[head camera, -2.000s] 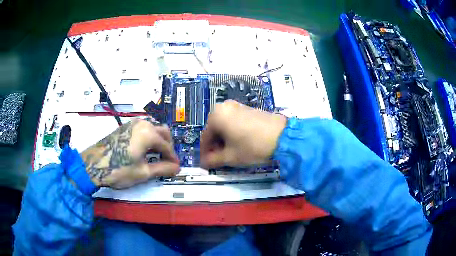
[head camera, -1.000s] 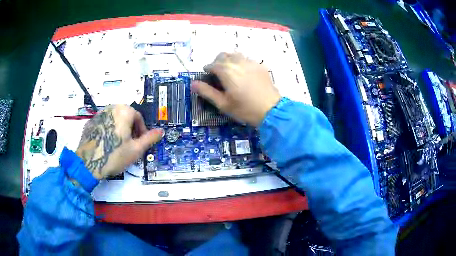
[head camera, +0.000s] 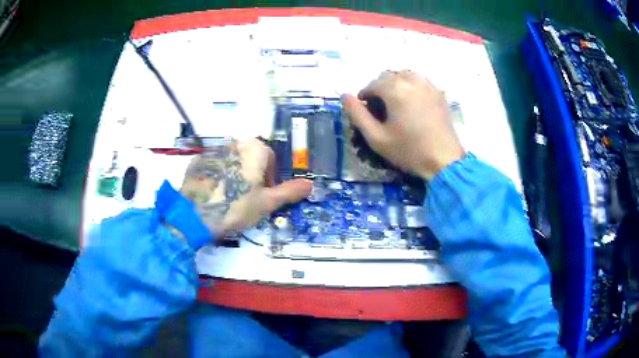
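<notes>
The blue mainboard (head camera: 343, 215) lies on the white panel back chassis (head camera: 231, 63). The memory module (head camera: 300, 143) with its orange-white label sits left of the fan and heatsink. My left hand (head camera: 242, 183) rests at the board's left edge, thumb stretched onto the board below the memory module; whether it holds anything is hidden. My right hand (head camera: 410, 122) is over the fan and heatsink, thumb and fingers curled around the fan area and hiding most of it. Any small part in its fingertips cannot be seen.
An orange-red-edged carrier (head camera: 336, 301) lies under the plate. A blue tray (head camera: 564, 157) of mainboards stands at the right. A screw bag (head camera: 50, 148) lies at the far left. A black cable (head camera: 167, 89) crosses the plate's upper left, near red-black cables (head camera: 175, 150).
Both hands moved up from the board's lower part, the right to the fan and the left to the board's left edge. The view has also shifted, and the lower board is uncovered.
</notes>
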